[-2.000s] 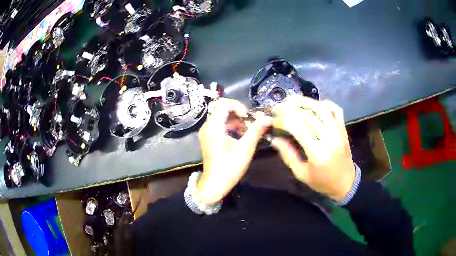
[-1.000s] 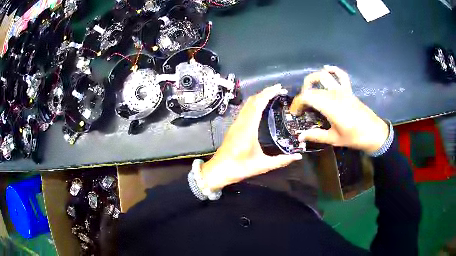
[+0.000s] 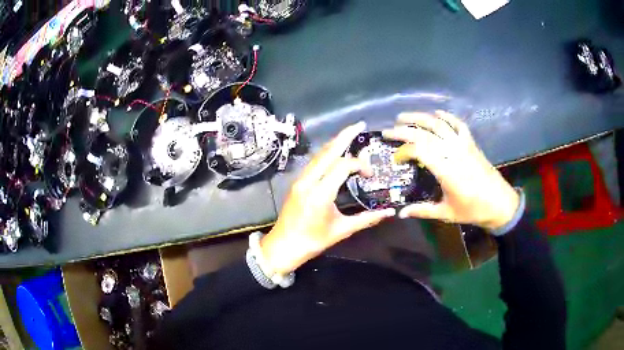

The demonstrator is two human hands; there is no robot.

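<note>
A round black housing (image 3: 357,198) with a silvery circuit board (image 3: 387,175) in its open face is held just above the bench's front edge. My left hand (image 3: 321,198) grips its left side, with the thumb along the lower rim and fingertips at the upper left of the board. My right hand (image 3: 455,171) holds its right side, fingers over the top of the board and thumb at the lower rim. The housing's right rim is partly hidden by my right hand.
Waiting housings (image 3: 239,140) with boards and red wires crowd the dark mat (image 3: 383,61) at left. A black-and-silver piece (image 3: 594,65) lies far right, white paper (image 3: 484,5) at the back. Below are a cardboard box (image 3: 179,273), a blue stool (image 3: 44,311) and a red stool (image 3: 578,188).
The small parts held between my fingers two seconds ago no longer show there. The housing came off the mat into my hands. Since one second ago, it faces up more and my right fingers lie across its board.
</note>
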